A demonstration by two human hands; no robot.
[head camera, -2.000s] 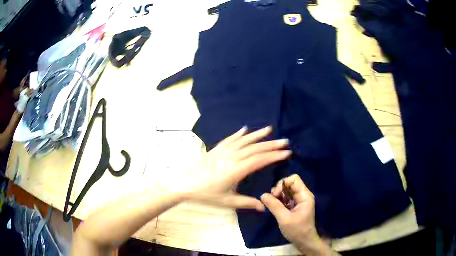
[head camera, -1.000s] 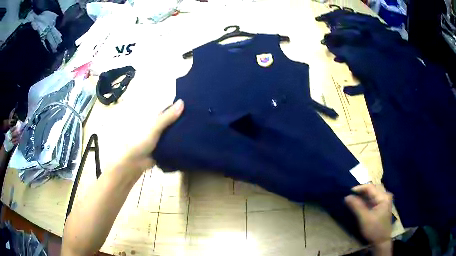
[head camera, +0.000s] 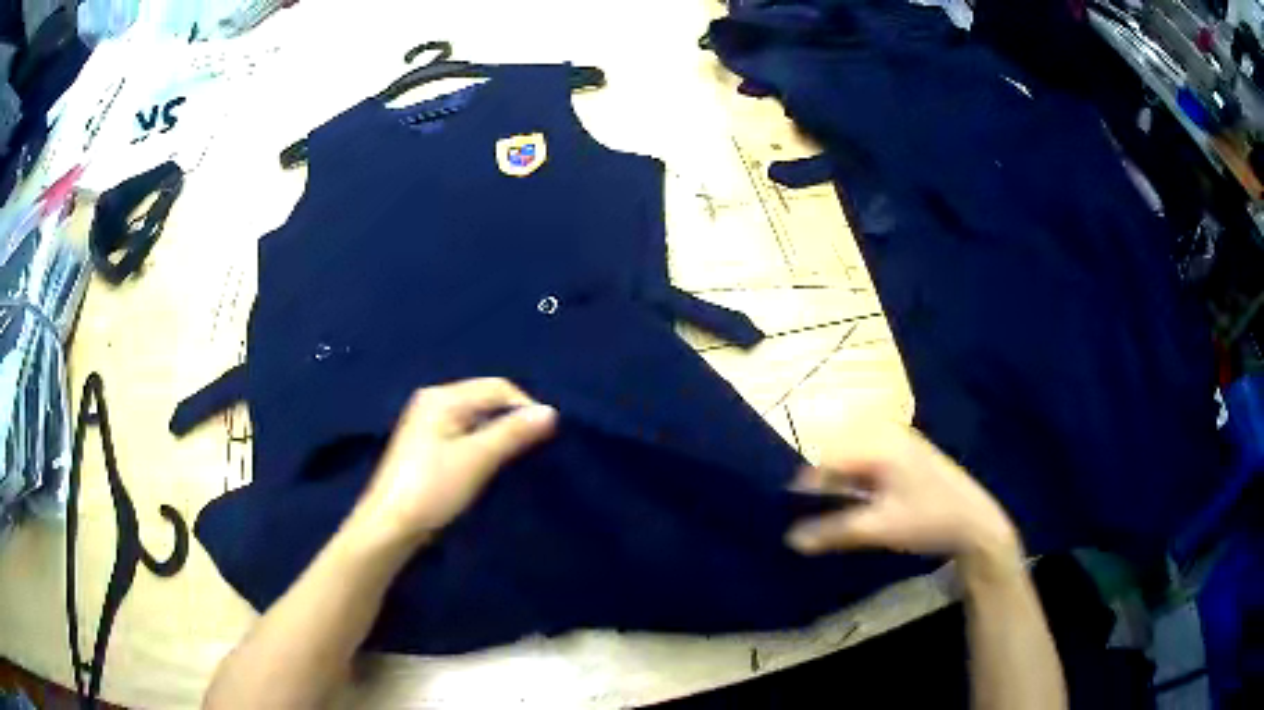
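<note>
A navy pinafore dress point(head camera: 444, 236) lies front up on a black hanger point(head camera: 430, 70), with a crest badge point(head camera: 521, 154) on the chest and two ring-like buttons at the waist. My left hand point(head camera: 464, 437) pinches the skirt cloth between thumb and fingers near its middle. My right hand point(head camera: 887, 506) is at the skirt's right side, blurred, with something dark at its fingertips. Whether that is a tool or cloth I cannot tell. The skirt is partly folded and rumpled between my hands, and its lower edge lies near the table's front edge.
A second navy pinafore point(head camera: 998, 305) lies on the right of the pale wooden table point(head camera: 776, 264). A loose black hanger point(head camera: 118, 541) is at lower left, a black coil point(head camera: 135, 219) above it. Bagged garments point(head camera: 35, 361) sit at the left edge. Cluttered piles stand at upper right.
The view has turned to the right. My left hand has moved from the skirt's left side to its middle. The raised skirt has come down over the table's front. The white label no longer shows.
</note>
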